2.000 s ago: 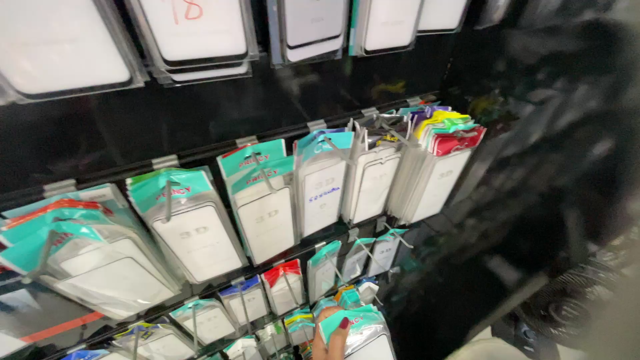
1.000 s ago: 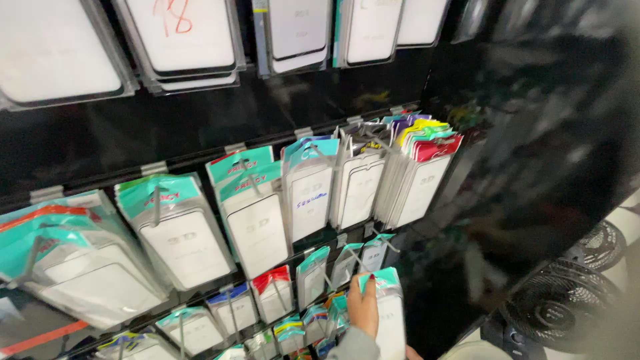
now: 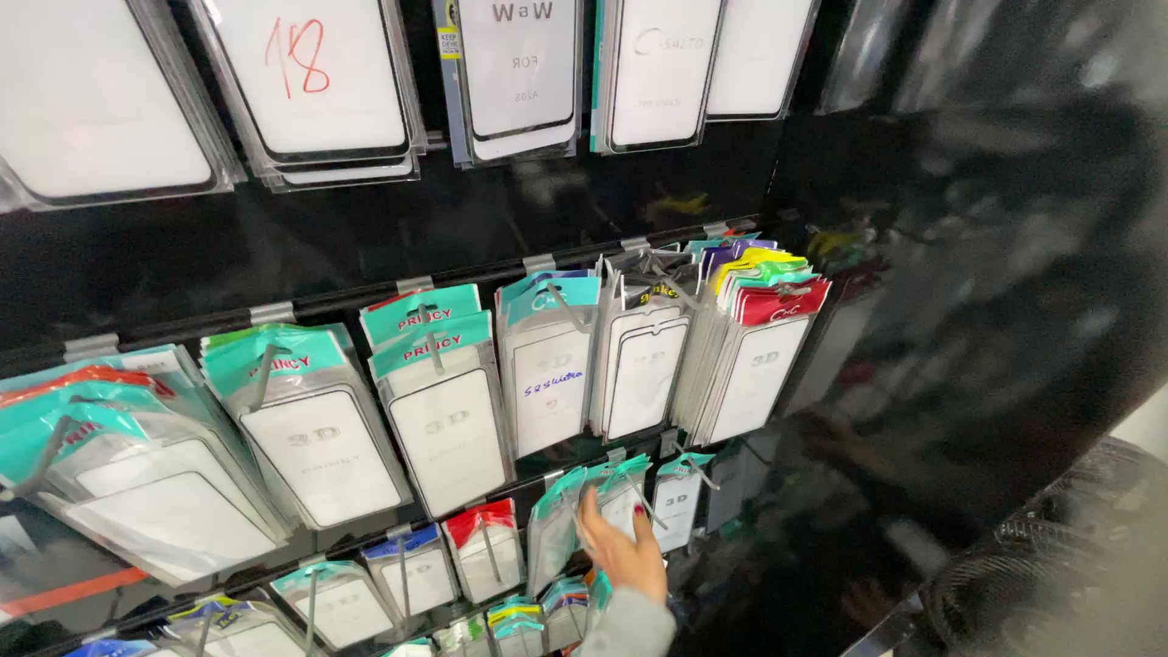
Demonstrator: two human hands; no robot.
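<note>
My left hand (image 3: 625,552), with red nail polish and a grey sleeve, reaches up from the bottom centre. Its thumb and fingers are apart, in front of a clear packet with a teal header (image 3: 616,497) among packets on a metal hook (image 3: 655,516). Whether the fingers touch the packet is hard to tell. Just left, another teal-topped packet (image 3: 555,534) hangs tilted. A similar packet (image 3: 677,502) marked 3D is on the right. These look like phone screen protectors. My right hand is out of view.
Above is a row of hanging packets, including a teal-topped one (image 3: 447,433) and a red-topped stack (image 3: 762,365). Larger packets (image 3: 319,82) hang higher. A red-topped packet (image 3: 484,547) is lower left. Black round grilles (image 3: 995,584) are lower right.
One second ago my left hand held a teal-topped packet lower down; now its fingers are spread beside the hanging packets. Fingertips at the bottom edge then are gone from view.
</note>
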